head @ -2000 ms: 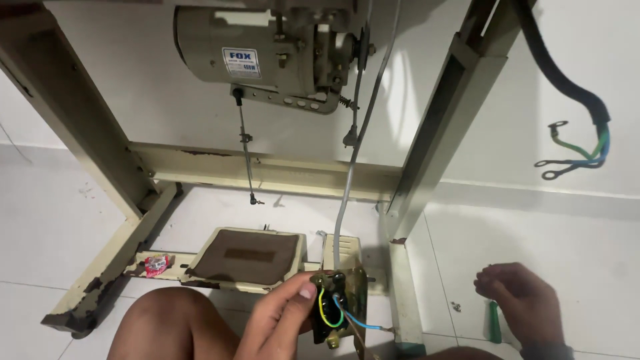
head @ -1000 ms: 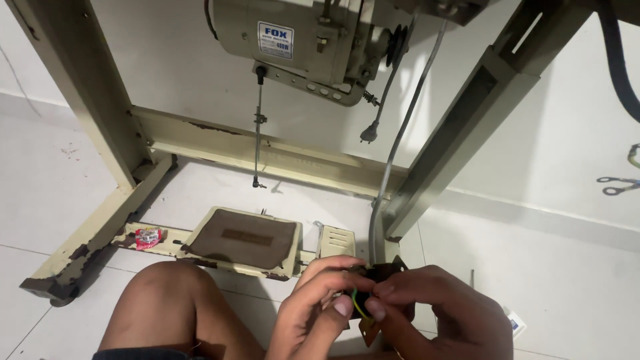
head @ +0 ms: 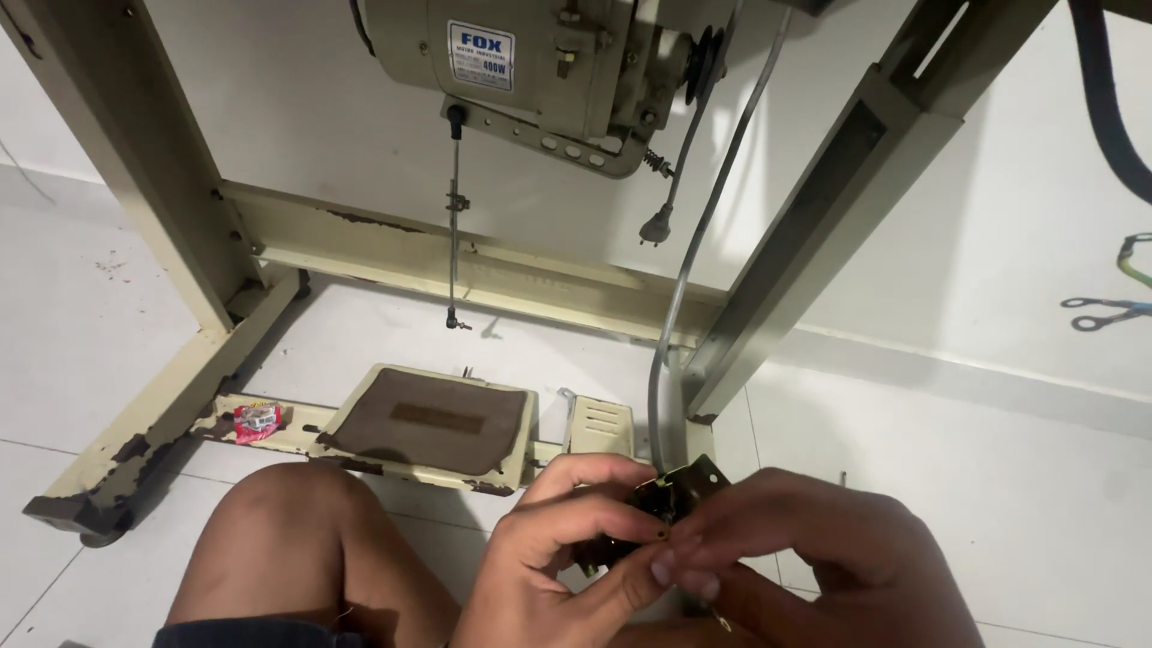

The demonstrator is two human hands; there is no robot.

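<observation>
Low in the view, my left hand (head: 576, 549) holds a small dark electrical switch part (head: 697, 481) with a metal plate and wiring. My right hand (head: 801, 549) meets it from the right, its thumb and fingertips pinching at the same spot; what lies between the fingertips is mostly hidden. A small ring terminal (head: 723, 621) pokes out below the right fingers. A grey cable (head: 702, 243) runs down from above to the part. Overhead hangs a sewing machine clutch motor (head: 540, 63) marked FOX, with a thin pedal rod (head: 454, 225) below its lever arm.
Around me stands a chipped cream metal frame: left leg (head: 135, 162), right leg (head: 819, 225), crossbar (head: 504, 279). A brown-covered treadle (head: 432, 418), a smaller slotted pedal (head: 601, 427) and a red wrapper (head: 256, 421) are low down. A two-pin plug (head: 656, 227) dangles; ring-terminal wires (head: 1111, 315) hang right.
My right hand was apart at the right, near a green-handled tool, two seconds ago; it has come over to my left hand at the part. The view has shifted.
</observation>
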